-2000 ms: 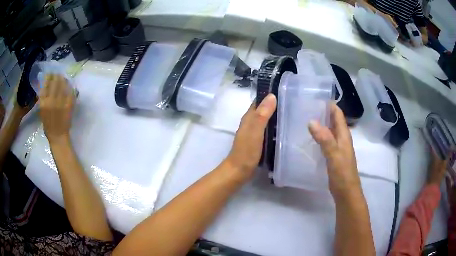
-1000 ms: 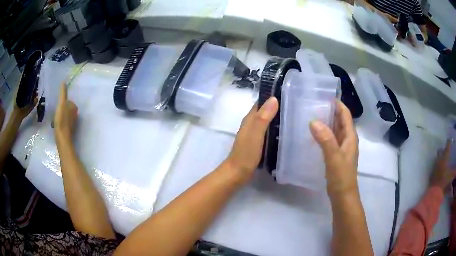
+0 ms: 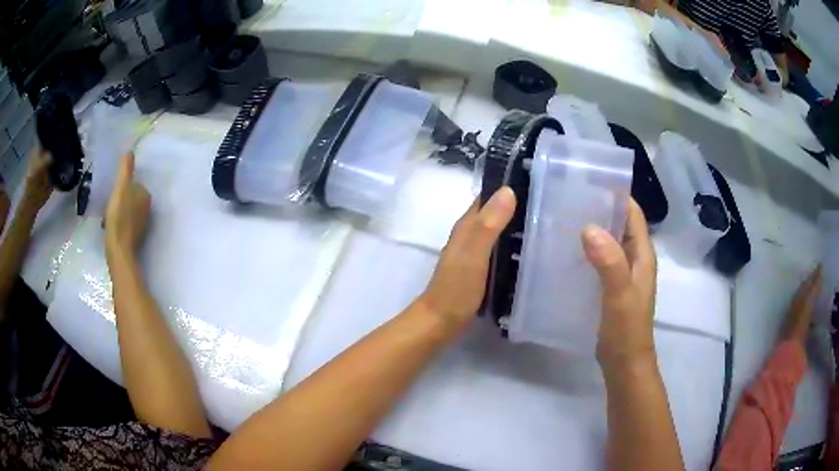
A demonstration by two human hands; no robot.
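Observation:
My left hand [image 3: 465,253] grips a black oval base [image 3: 506,175] with a ribbed, shiny edge. My right hand [image 3: 627,276] holds a frosted clear tank [image 3: 566,244], thumb on its near face and fingers around its right end. The tank's open rim faces the black base; they stand side by side, upright, above the white sheet. A narrow gap with small pegs shows between them. Whether they touch inside is hidden.
Two clear tanks with black bands [image 3: 248,138] lie at left. Small black parts [image 3: 455,147] and a black cup [image 3: 524,83] lie beyond. More tanks with black covers [image 3: 695,198] stand at right. Other people's hands [image 3: 129,207] work on both sides; dark cups [image 3: 175,78] are stacked far left.
My hands and the held pieces have shifted slightly right, and the gap between base and tank shows more. The neighbour's hand at left has drawn back from where it was.

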